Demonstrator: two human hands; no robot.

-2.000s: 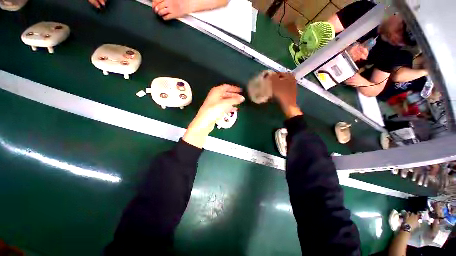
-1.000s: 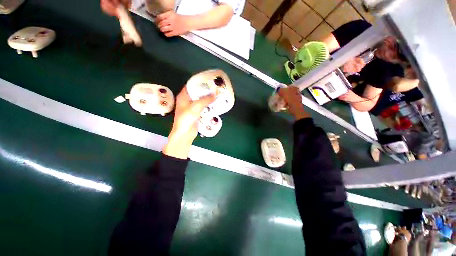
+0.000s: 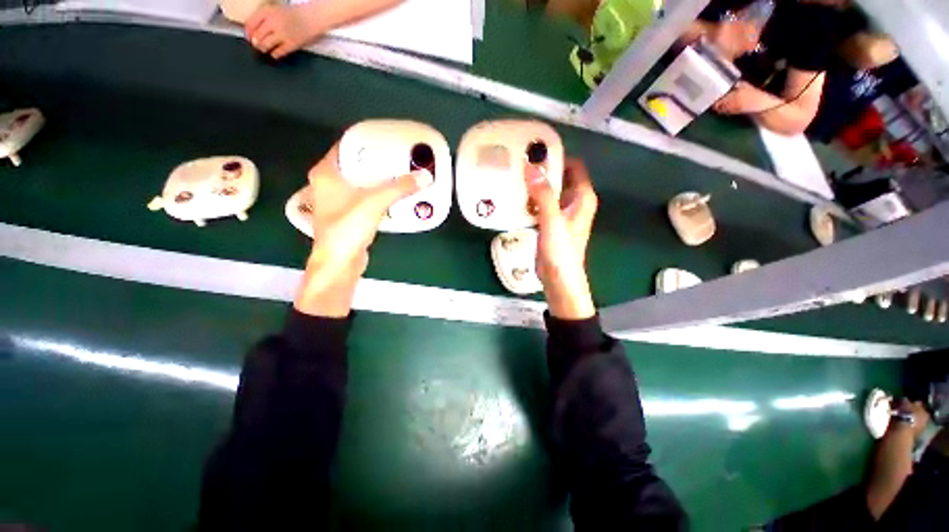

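My left hand [image 3: 349, 213] holds an off-white plug-in unit [image 3: 393, 156], front up, with the thumb just below its dark round window. My right hand [image 3: 563, 229] holds a second off-white unit [image 3: 497, 164] close beside it, its thumb also near the dark window. No lit number can be made out on either. Both units are over the dark green conveyor belt [image 3: 114, 114]. Another unit [image 3: 514, 260] lies on the belt below my right hand, and one more is partly hidden behind my left hand.
More units lie on the belt, one at left [image 3: 213, 188] and one at right [image 3: 692, 217]. A pale side rail [image 3: 156, 263] separates belt and glossy green worktop [image 3: 135, 436]. A grey frame post [image 3: 770, 286] crosses at right. Other people's arms and a green fan [image 3: 614, 36] are beyond.
My right hand has come back from the far rail with a unit, beside the one in my left hand. My left hand has moved slightly left in view. The belt units have shifted.
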